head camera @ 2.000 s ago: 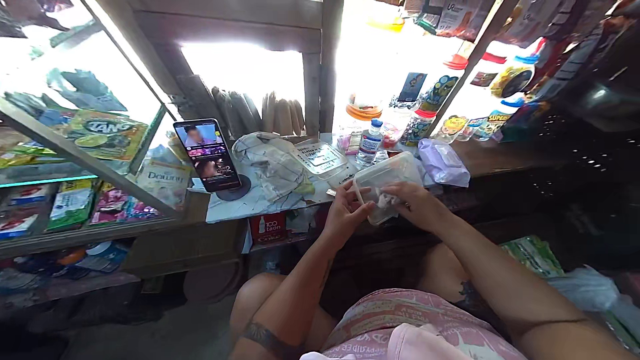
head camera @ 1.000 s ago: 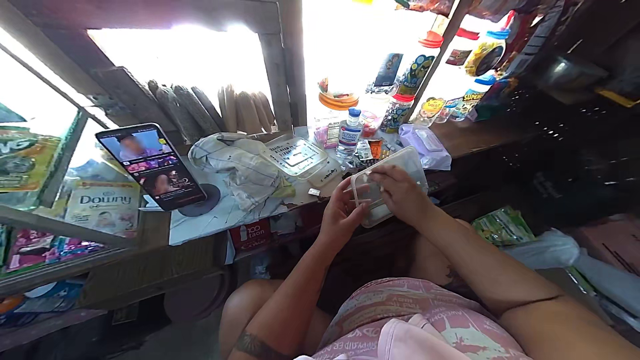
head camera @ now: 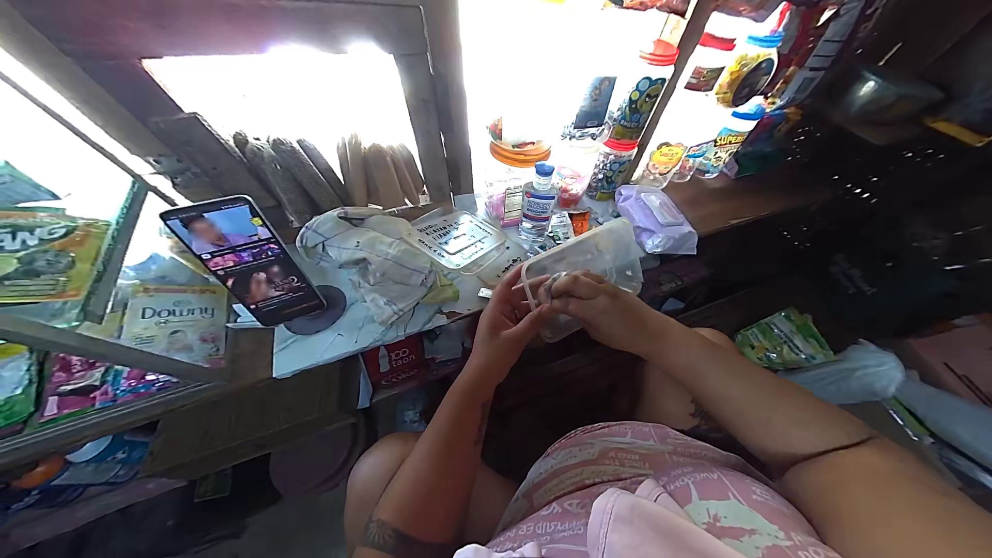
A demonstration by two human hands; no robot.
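Note:
A clear plastic tub (head camera: 601,252) is tilted above my lap, its rim toward my left side. My left hand (head camera: 508,318) grips the tub at its near left rim. My right hand (head camera: 593,302) lies over the same rim, its curled fingers meeting those of my left hand; whether it pinches something small there cannot be told. Left of the tub, a lid with handwriting (head camera: 457,242) lies on the counter beside a crumpled checked cloth (head camera: 372,256). Just behind the tub are small sachets (head camera: 580,222) and a clear bottle with a blue cap (head camera: 539,203).
A phone (head camera: 244,263) leans on a round stand (head camera: 318,310) at the counter's left. A purple wipes pack (head camera: 657,219) lies right of the bottle. Candy jars (head camera: 612,169) stand behind it. Display shelves with packets (head camera: 174,322) are at far left, plastic bags (head camera: 845,373) at lower right.
My right hand has moved from over the tub to its near left rim, against my left hand. The left hand still holds the tub. The view has shifted somewhat.

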